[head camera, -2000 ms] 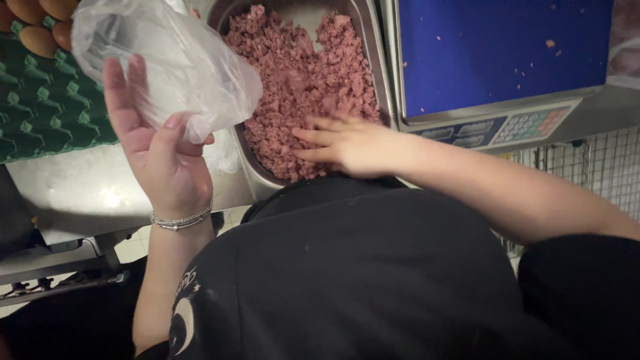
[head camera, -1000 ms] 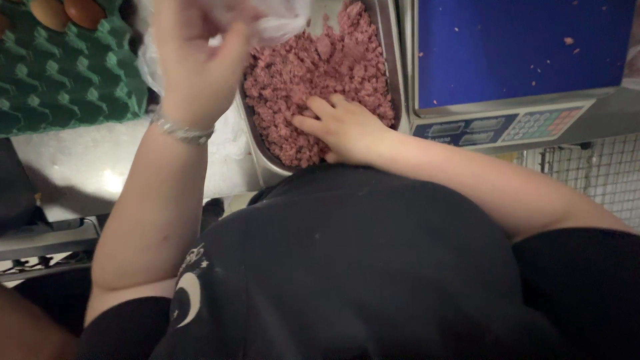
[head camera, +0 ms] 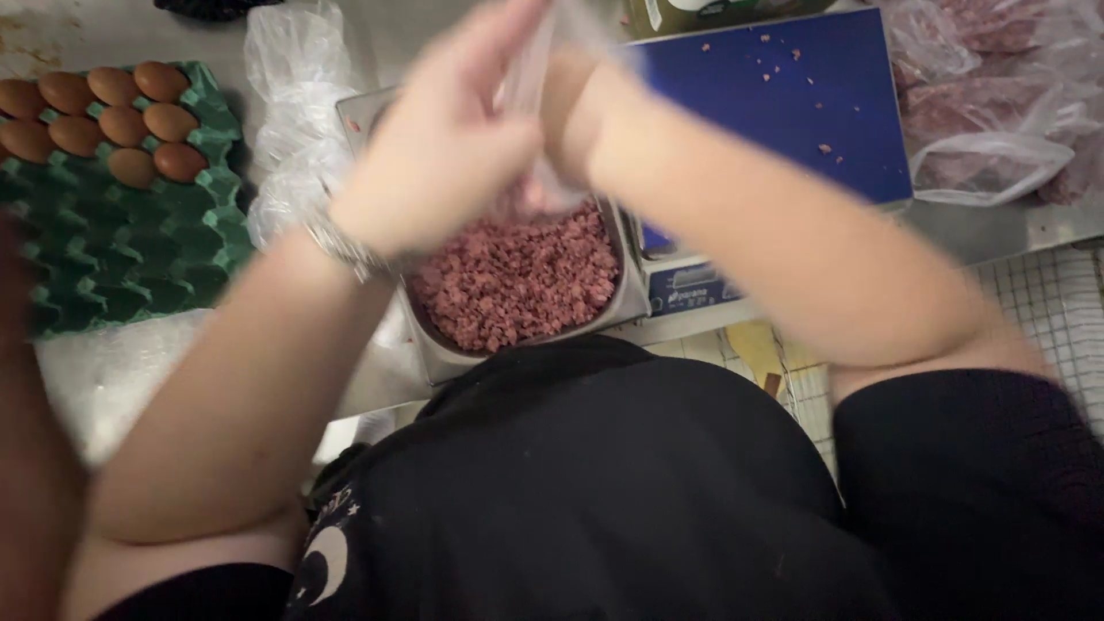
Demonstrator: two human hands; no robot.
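My left hand (head camera: pixel 448 142), blurred and with a chain bracelet at the wrist, grips a clear plastic bag (head camera: pixel 528 78) above a steel pan (head camera: pixel 634 297). Crumbly ground meat (head camera: pixel 522 280) fills the part of the pan that shows. My right hand (head camera: pixel 576 112) is at the bag, its fingers hidden behind or inside the plastic. A pinkish lump, probably meat, shows low in the bag between the hands. Whether my right hand holds anything cannot be told.
Left lies a green egg tray (head camera: pixel 112 233) with brown eggs (head camera: pixel 112 86). Crumpled clear bags (head camera: pixel 297 112) lie beside the pan. A scale with a blue platform (head camera: pixel 776 112) bears meat crumbs. Bagged ground meat (head camera: pixel 983 103) lies far right. Someone's blurred arm may be at the left edge.
My right hand has left the meat in the pan and come up to the bag. My left hand still has the bag, above the pan. The view has shifted.
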